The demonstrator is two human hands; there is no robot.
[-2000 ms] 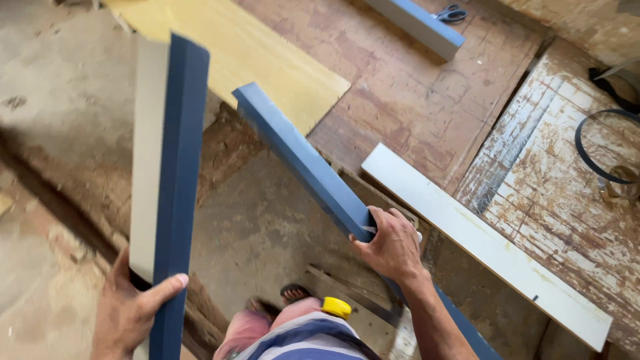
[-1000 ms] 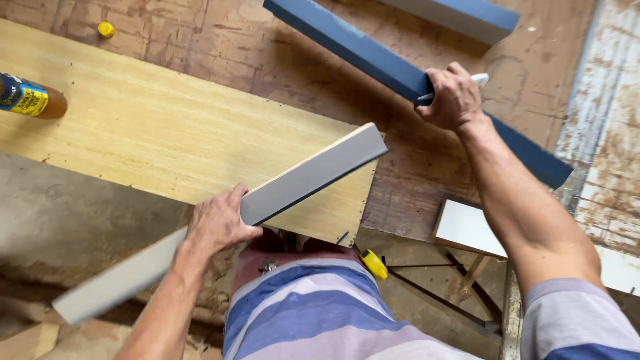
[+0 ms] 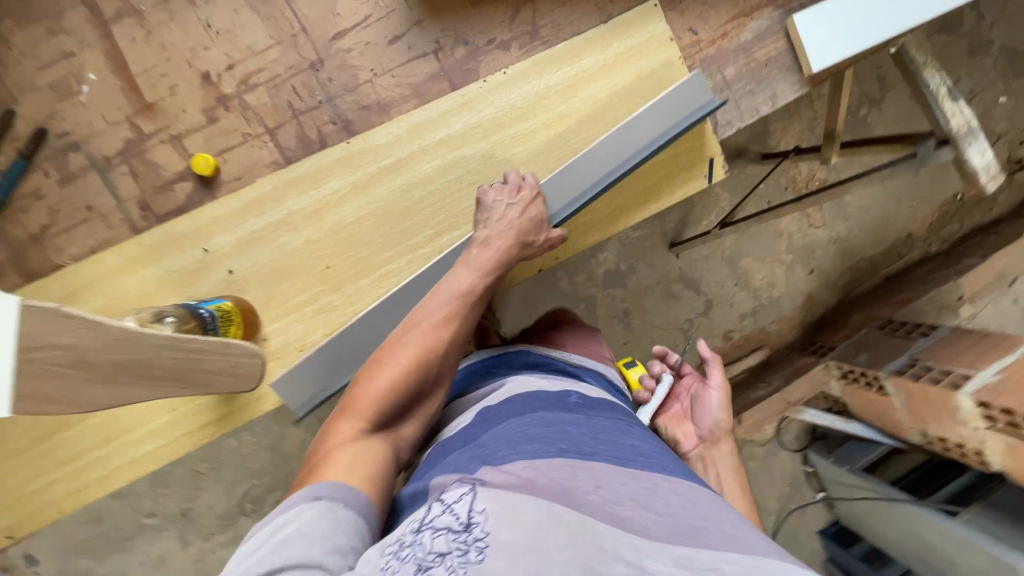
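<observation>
My left hand [image 3: 516, 216] grips a long grey board with a dark blue edge [image 3: 624, 148], which lies slantwise over a pale yellow wooden panel [image 3: 352, 200]. Low at the right, beside my waist, my right hand [image 3: 692, 400] is palm up with a small tool with a white handle and a thin metal tip [image 3: 656, 400] resting across its fingers. A yellow tape measure [image 3: 632, 374] sits at my waist, touching or close to those fingers. The blue piece from before is out of view.
A bottle of amber liquid [image 3: 232, 318] lies on the panel, partly behind a wooden piece [image 3: 136, 360] at left. A yellow cap [image 3: 205, 166] is on the scratched worktop [image 3: 240, 88]. A white board [image 3: 864, 32] juts in at top right; hollow bricks [image 3: 920, 384] stand lower right.
My right hand has let go of the blue piece and moved down beside my waist with the white-handled tool. The grey board now lies over the panel, still in my left hand. The view has turned.
</observation>
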